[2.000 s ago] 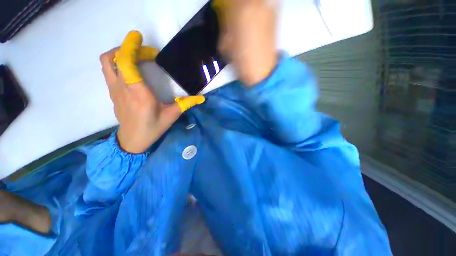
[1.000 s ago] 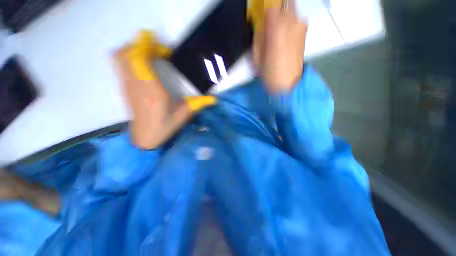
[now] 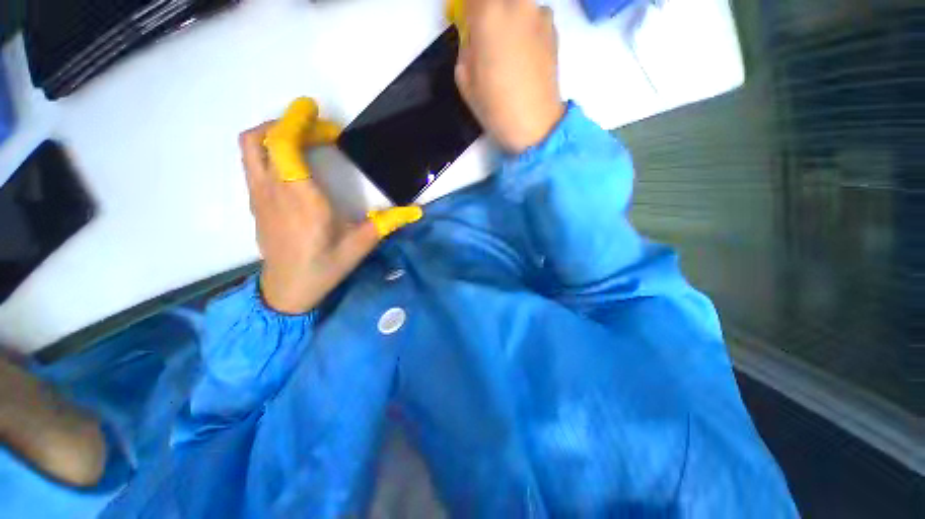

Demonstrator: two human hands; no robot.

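A glossy black phone screen assembly (image 3: 411, 127) is held at a slant over the white bench's near edge. My left hand (image 3: 299, 218), with yellow finger cots on thumb and fingers, grips its left end by the edges. My right hand (image 3: 510, 76) lies over its far right end, a yellow cot showing at the top edge of the picture. The right fingertips are hidden or cut off, so any wipe in them cannot be seen.
A black stack (image 3: 112, 35) stands at the far left of the white bench (image 3: 193, 182). Another black phone (image 3: 39, 213) lies at the left. A blue item (image 3: 606, 8) is at the top. A coworker's forearm (image 3: 46, 421) is at lower left.
My right hand has moved back towards the screen from further right. The bright reflection on the glass has shrunk. The view has shifted, showing more of the black stack and the blue item.
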